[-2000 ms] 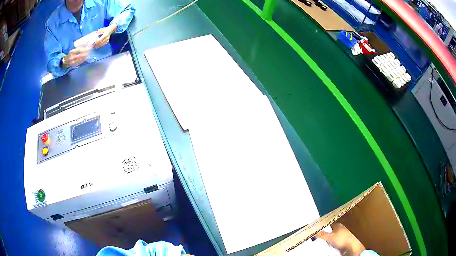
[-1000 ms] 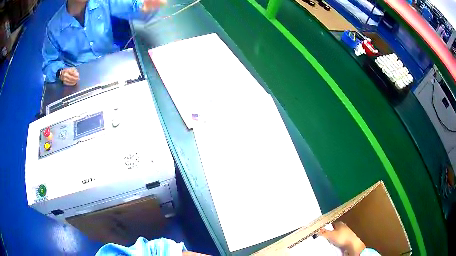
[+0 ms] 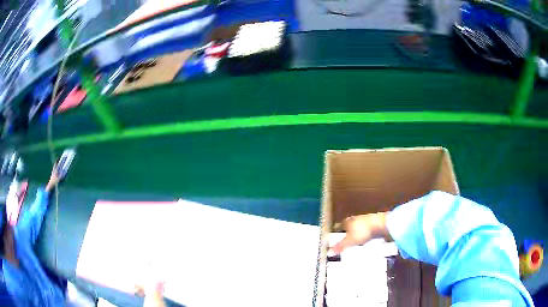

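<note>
The open brown shipping carton point(image 3: 390, 174) stands at the lower right. White unit boxes point(image 3: 357, 282) lie inside it along its left part. My right hand point(image 3: 360, 232) reaches in from the right, its fingers bent over a white unit box at the far end of the others, near the left wall. Blur and glare hide the exact grip. My left hand point(image 3: 155, 295) is small and blurred at the bottom edge, by the near edge of the glaring sheets; whether it holds anything cannot be seen. The white sheet point(image 3: 252, 252) lies left of the carton, beside the pink-edged sheet point(image 3: 126, 240).
A yellow-and-red tape roll point(image 3: 533, 256) is right of the carton. A green rail point(image 3: 288, 121) runs across behind. A thin hose point(image 3: 53, 120) hangs at the left. A co-worker's blue sleeve point(image 3: 36, 216) and raised hand show at the left edge. A tray of white pieces point(image 3: 258, 39) stands on the far bench.
The view has swung right, so the carton shows more fully and the white machine is out of view. My left hand now shows by the sheets. My right hand is still inside the carton.
</note>
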